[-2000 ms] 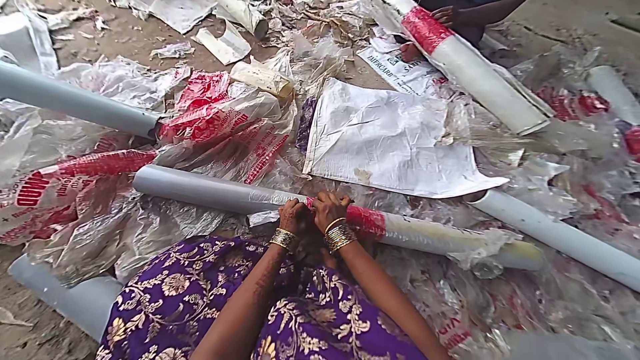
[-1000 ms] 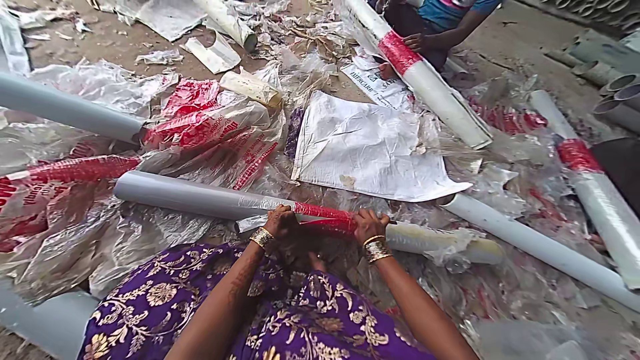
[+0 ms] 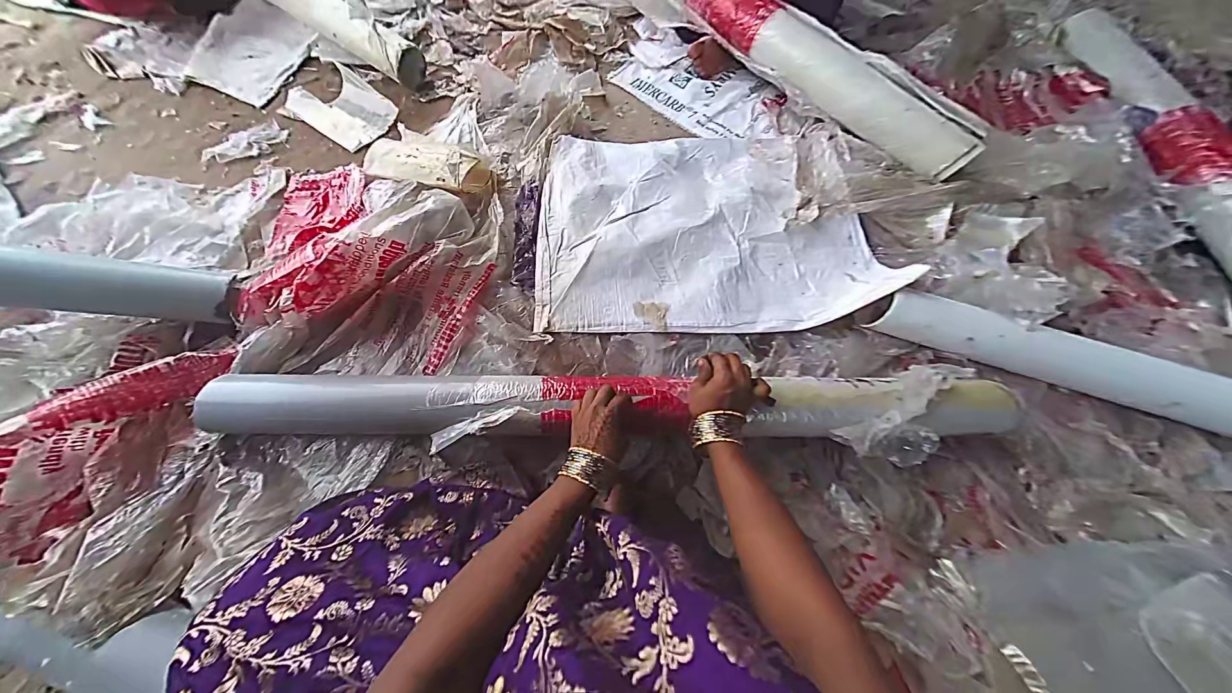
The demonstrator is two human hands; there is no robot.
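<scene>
A grey plastic pipe (image 3: 327, 404) lies crosswise before me, its right part wrapped in clear and red printed plastic film (image 3: 659, 409). My left hand (image 3: 599, 421) is on the red section near the pipe's middle, fingers curled over the near side; whether it grips film or pipe is unclear. At the right edge of the red section, my right hand (image 3: 727, 388) curls over the top of the pipe. A torn film flap (image 3: 481, 423) hangs loose left of my left hand. Beyond the pipe lies a white woven sheet (image 3: 693, 231), creased and stained.
Scrap plastic film (image 3: 356, 250) covers much of the ground. A grey pipe (image 3: 106, 284) lies at left, another (image 3: 1078, 371) at right. A wrapped pipe (image 3: 857, 96) slants across the upper right, with part of a person's hand (image 3: 710, 58) beside it. A wrapped pipe (image 3: 1189, 144) is farther right.
My hands were close together two seconds ago, then farther apart one second ago; both remain at the red wrap. The view has shifted, and the pipe now looks more level.
</scene>
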